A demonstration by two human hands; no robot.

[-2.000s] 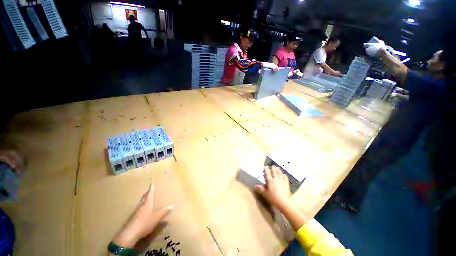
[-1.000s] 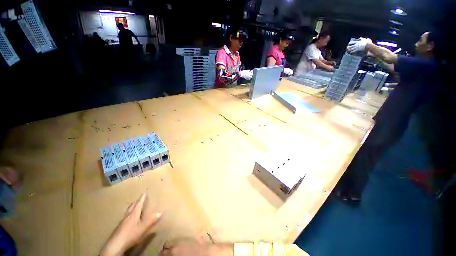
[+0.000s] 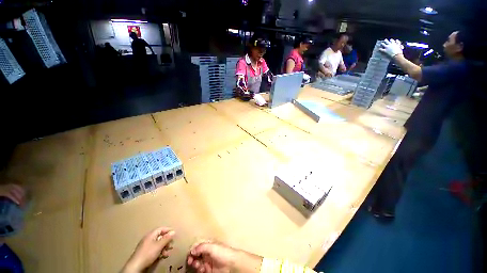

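Observation:
A row of several light grey metal housings (image 3: pixel 148 169) stands on the cardboard, slotted faces up, square openings facing me. A separate grey housing (image 3: pixel 302 191) lies alone to the right, with small dark bits on its top. My left hand (image 3: pixel 155 246) is low in the view, fingers curled. My right hand (image 3: pixel 205 257) is just right of it, fingertips pinched together. A few dark screws or plugs (image 3: pixel 176 267) lie between the hands at the bottom edge. Whether either hand holds a small screw cannot be told.
Another person's hand (image 3: pixel 12 193) is at the far left edge by a grey part. A blue bag (image 3: pixel 9 260) is below it. Upright and flat metal panels (image 3: pixel 285 89) stand beyond. Several people work at the far side, one in dark clothes beside stacked parts (image 3: pixel 369 80). Slotted parts (image 3: pixel 42 37) hang upper left.
My right hand has left the separate housing and come down beside my left hand. The housing now lies turned. My left hand's fingers have curled in. A far worker's hand has moved lower by the upright panel.

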